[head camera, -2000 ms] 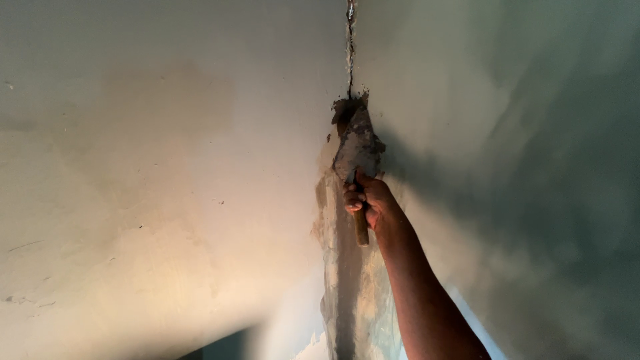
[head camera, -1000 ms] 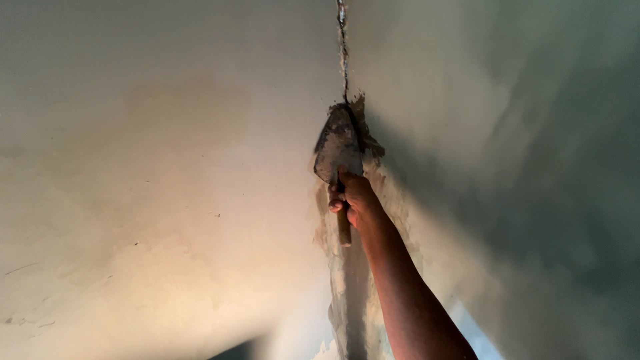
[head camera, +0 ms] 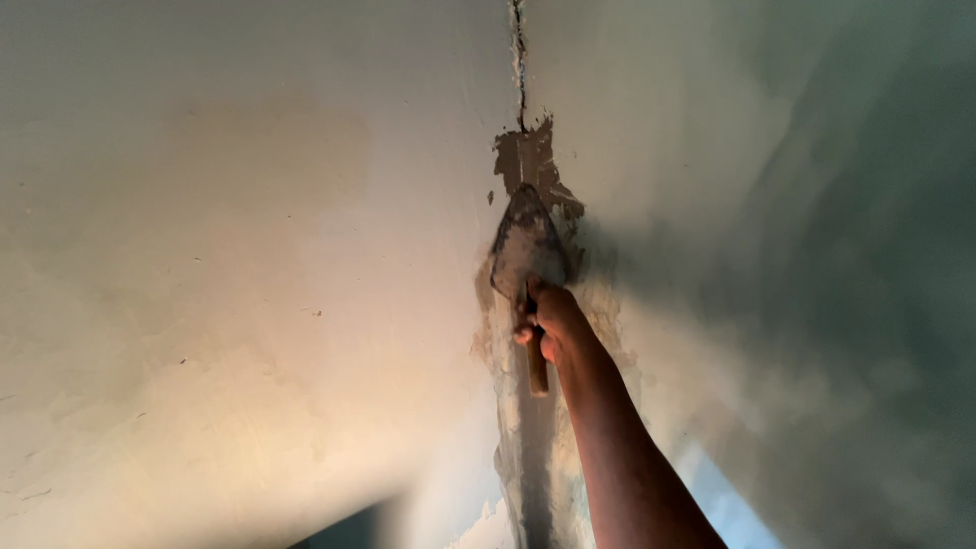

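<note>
My right hand grips the wooden handle of a pointed trowel, its tip upward. The blade, smeared with mortar, lies over the wall corner; whether it presses flat cannot be told. Just above the tip, a patch of dark wet mortar spreads over both sides of the corner. From that patch a narrow open crack with chipped edges runs up to the top of the view. A dark smoothed strip of mortar continues down the corner below my hand. My left hand is out of view.
A pale plastered wall with small pits and stains extends to the left. The right wall is greenish and crossed by shadows. Rough, peeled plaster borders the lower strip, and a dark shape shows at the bottom edge.
The trowel has moved lower against the corner, uncovering dark mortar that the blade partly covered a second ago. Its blade now points nearly straight up. My right hand has kept its hold.
</note>
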